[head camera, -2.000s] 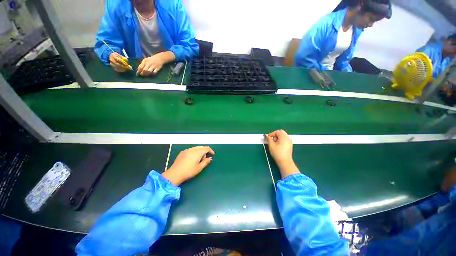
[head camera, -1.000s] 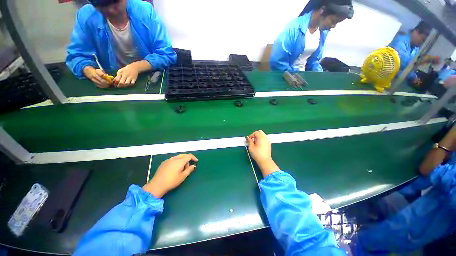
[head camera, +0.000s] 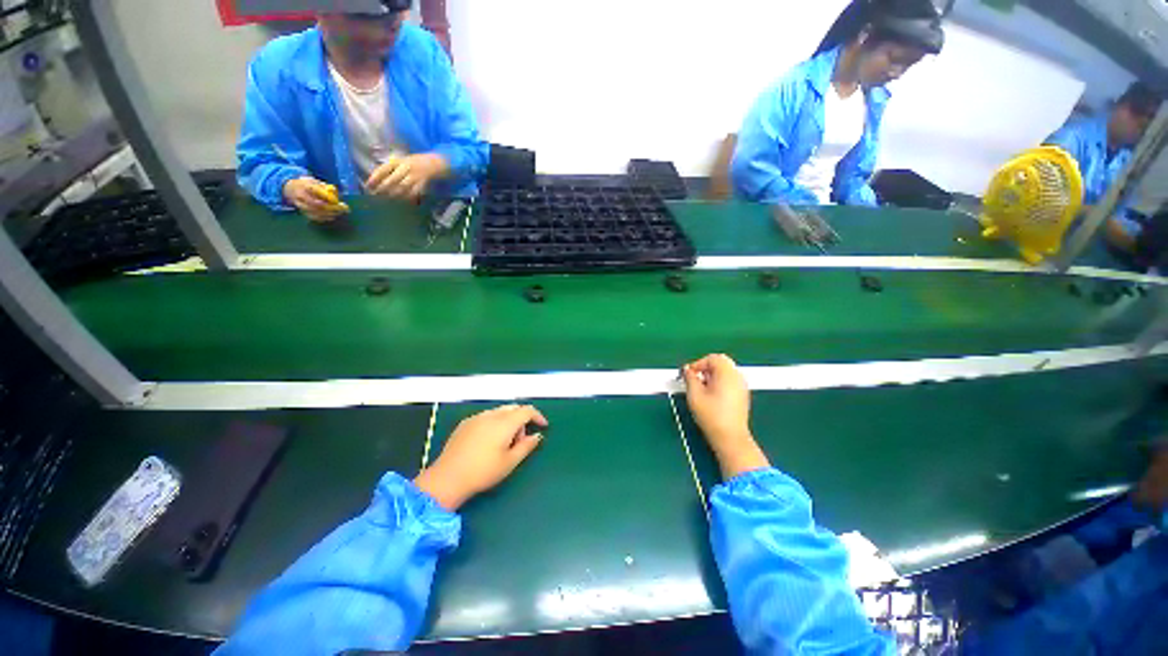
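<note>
My right hand (head camera: 722, 408) rests at the near white strip (head camera: 538, 385), thumb and forefinger together at its edge. A tiny dark spot shows at the fingertips; I cannot tell whether it is a held part. My left hand (head camera: 484, 451) rests on the green bench with curled fingers; its fingertips are partly hidden and I cannot tell whether they hold anything. Several round black parts lie spaced along the green belt, one (head camera: 535, 294) ahead of my left hand and another (head camera: 676, 283) ahead of my right hand.
A black blister tray (head camera: 583, 224) stands across the belt. A black phone (head camera: 228, 497) and a speckled phone (head camera: 124, 519) lie at left. A yellow fan (head camera: 1032, 203) stands far right. Workers in blue sit opposite; one holds a yellow-handled tool (head camera: 331, 196). Clear plastic (head camera: 907, 615) shows at the near edge.
Another round black part has come into view on the belt at left, and the parts stand at different places along it. The opposite worker's hands have moved apart. My hands keep nearly the same pose.
</note>
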